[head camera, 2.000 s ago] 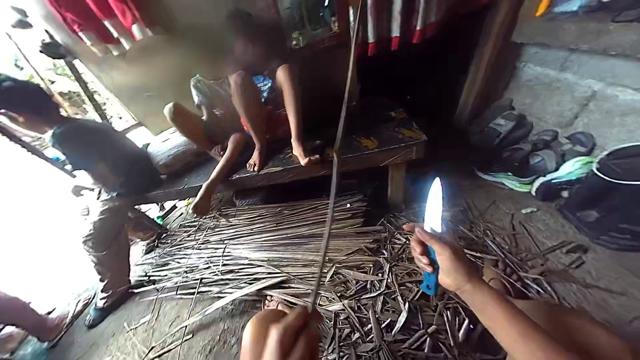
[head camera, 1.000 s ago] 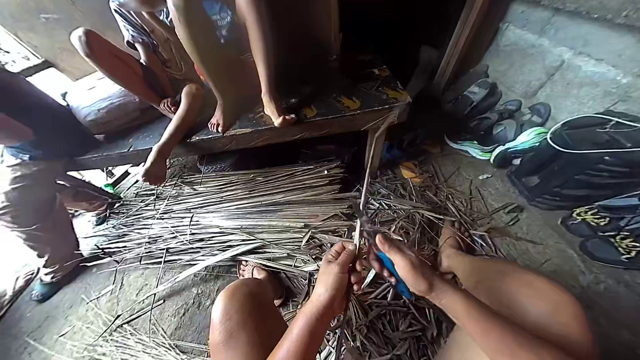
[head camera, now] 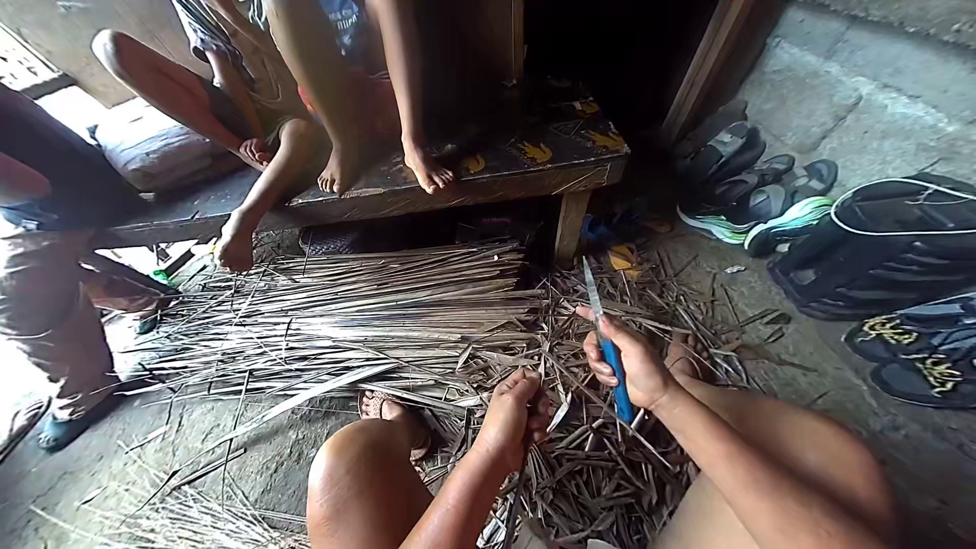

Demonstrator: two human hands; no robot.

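Note:
My right hand [head camera: 633, 362] grips the blue handle of a knife [head camera: 612, 343], its narrow blade pointing up and away from me. To its left, my left hand [head camera: 518, 412] is closed on a thin dry leaf strip [head camera: 517, 488] that hangs down between my knees. Beneath both hands lies a heap of short brown leaf scraps [head camera: 602, 476]. Beyond my left hand, a wide layer of long dry stalks [head camera: 366, 313] covers the floor. The upper end of the held strip is hard to make out against the scraps.
People sit on a low wooden bench [head camera: 488, 181] beyond the stalks; another person's leg [head camera: 53, 320] is at far left. Sandals and shoes [head camera: 762, 183], a black bag [head camera: 900, 244] and more sandals [head camera: 923, 358] line the right. Thin pale sticks [head camera: 191, 518] lie lower left.
Two seconds ago a long strip stood up from my left hand. One second ago the knife was against it by my left hand; now the knife is apart, farther right, blade up. The view has tilted down.

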